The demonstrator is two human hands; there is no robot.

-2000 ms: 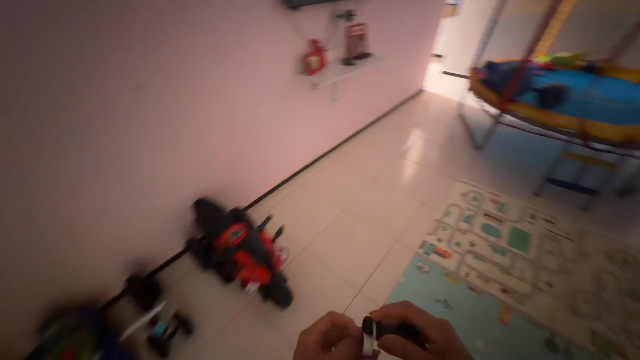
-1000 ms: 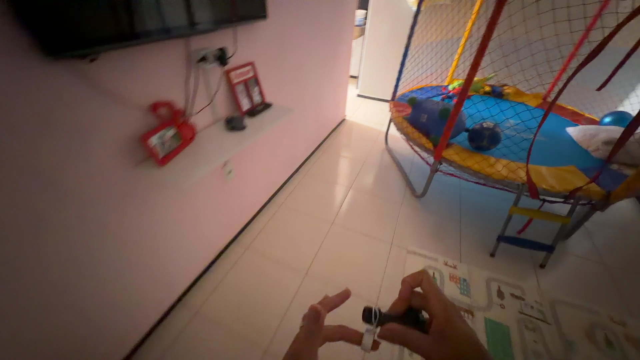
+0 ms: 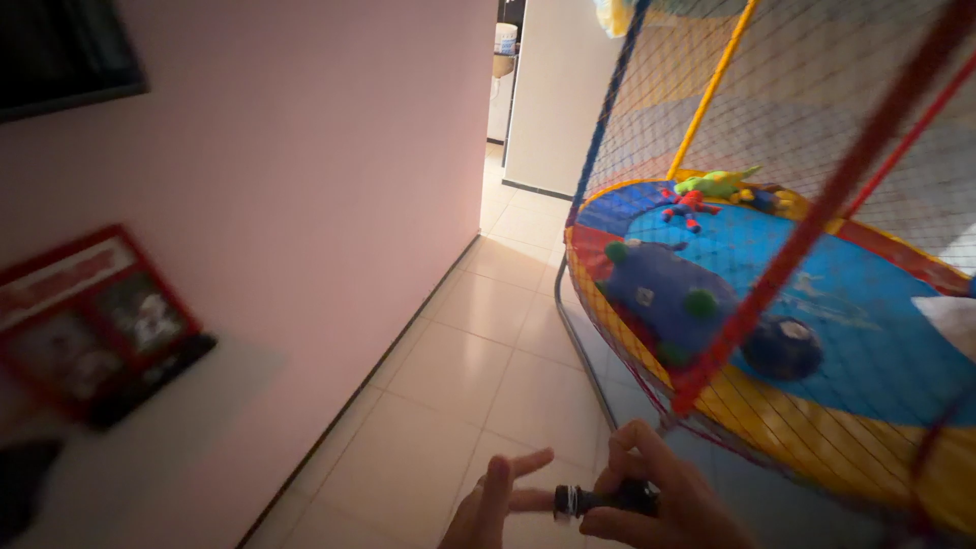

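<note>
Low in the head view, my right hand (image 3: 663,496) grips a small black cylindrical object (image 3: 637,497), whose exact kind I cannot tell. Its ringed end, with a pale band (image 3: 566,500) around it, points left. My left hand (image 3: 499,496) is beside it with fingers apart, and one fingertip is at or against the ringed end. The left hand grips nothing that I can see. Both hands are above the tiled floor, and my right palm hides part of the black object.
A netted trampoline (image 3: 762,396) with a blue mat and plush toys stands at the right. Along the left runs a pink wall (image 3: 343,152) with a shelf (image 3: 206,412), a red picture frame (image 3: 99,328) and a wall-mounted screen (image 3: 69,53). Light floor tiles (image 3: 450,358) lead to a doorway.
The view has swung and moved forward past the toy motorcycle and play mat toward the trampoline. My hands, close together two seconds ago, are now more apart, with the left fingers spread.
</note>
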